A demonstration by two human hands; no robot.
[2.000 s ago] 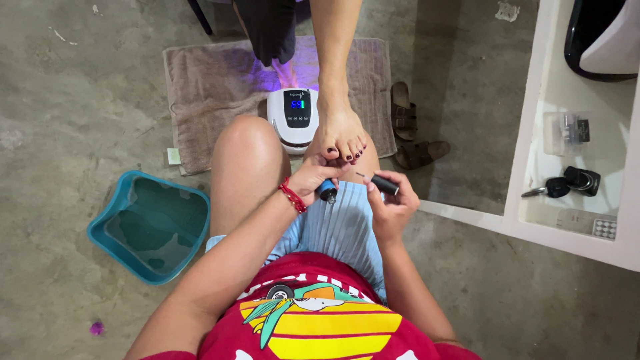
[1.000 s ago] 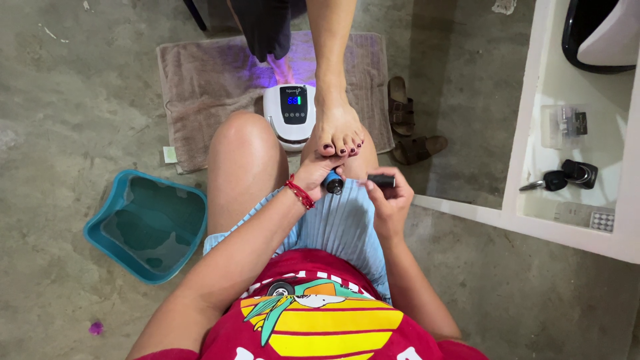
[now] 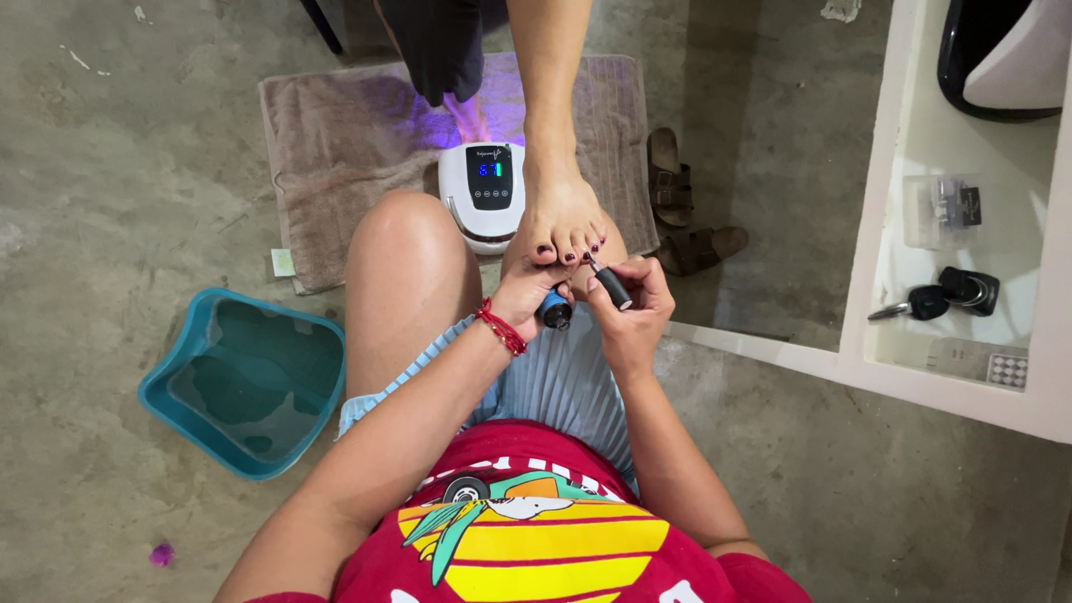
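Another person's bare foot [image 3: 563, 209] with dark-painted toenails rests over my knee. My left hand [image 3: 528, 293], with a red bracelet at the wrist, is at the toes and holds a blue nail polish bottle [image 3: 556, 308], its dark neck toward me. Between the fingers of my right hand [image 3: 635, 310] is a black-handled polish brush [image 3: 612, 286], its tip at one of the smaller toenails. Beyond my knees a white nail lamp [image 3: 484, 219] with a lit display stands on a brown towel [image 3: 335, 151]; the person's other foot [image 3: 469, 117] is partly hidden behind it, in purple light.
A teal basin [image 3: 243, 381] holding water stands on the floor at left. Brown sandals [image 3: 670, 188] lie right of the towel. At right, a white shelf unit [image 3: 854, 335] holds a clear plastic box [image 3: 942, 213], a key [image 3: 909, 304] and other small items.
My right hand has moved the brush to the toenails; one second ago it was held slightly apart from them, beside the bottle. My left hand remains at the toes with the bottle.
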